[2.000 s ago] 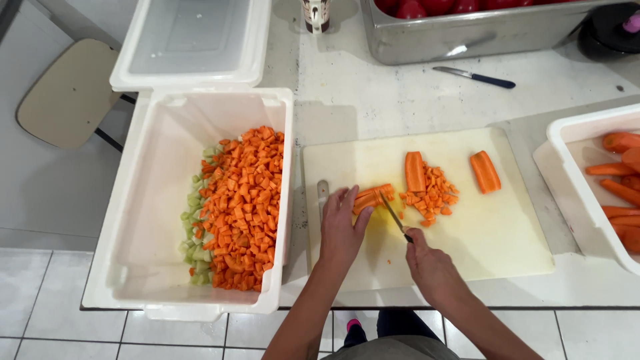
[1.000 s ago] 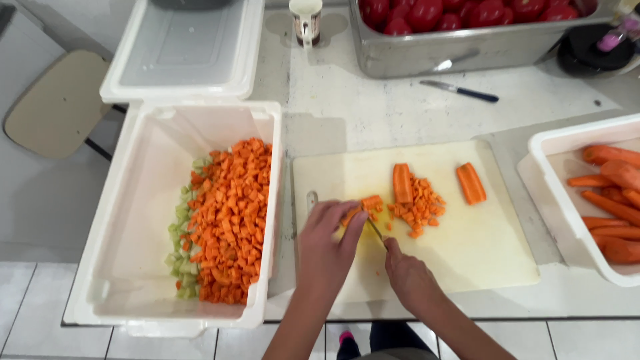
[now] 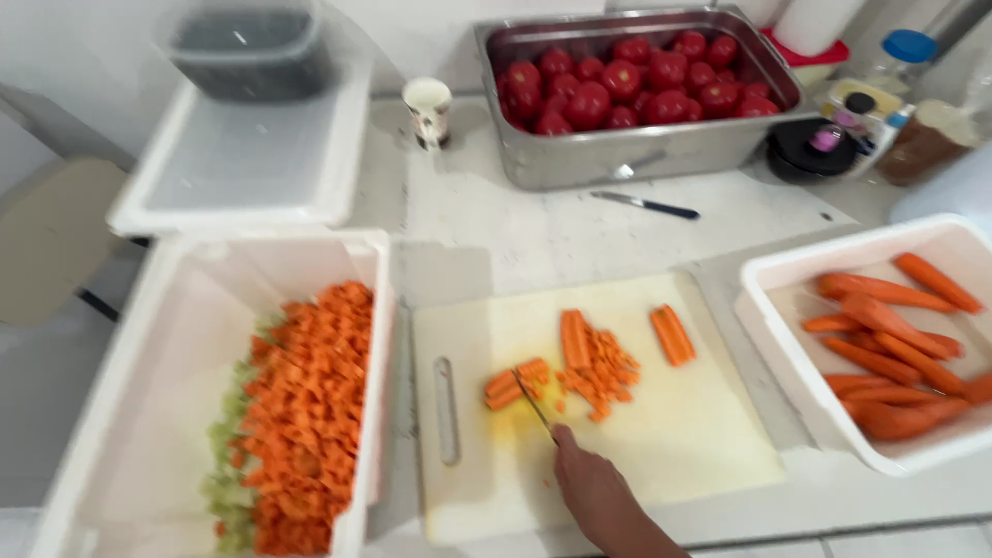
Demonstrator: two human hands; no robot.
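My right hand (image 3: pixel 593 480) grips a small knife (image 3: pixel 535 404), its blade tip at the partly cut carrot sticks (image 3: pixel 505 388) on the left part of the white cutting board (image 3: pixel 666 465). My left hand is out of view. Right of the blade lie a heap of diced carrot (image 3: pixel 608 372) and a sliced carrot piece (image 3: pixel 574 339) touching it. Another sliced carrot piece (image 3: pixel 673 335) lies apart, near the board's top right. Left of the board, a deep white bin (image 3: pixel 381 310) holds diced carrot (image 3: pixel 310 426) over pale green pieces (image 3: pixel 229 449).
A white tub (image 3: pixel 783 364) of peeled carrots stands at the right. Behind the board lie a second knife (image 3: pixel 647 204) and a steel pan (image 3: pixel 620 159) of tomatoes. A cup (image 3: pixel 428 112), a lid (image 3: pixel 248 163) bearing a dark container (image 3: pixel 244 58), and jars stand farther back.
My left hand has left the carrot on the board and gone out of view. My right hand still holds the knife there. The view has shifted toward the back of the table.
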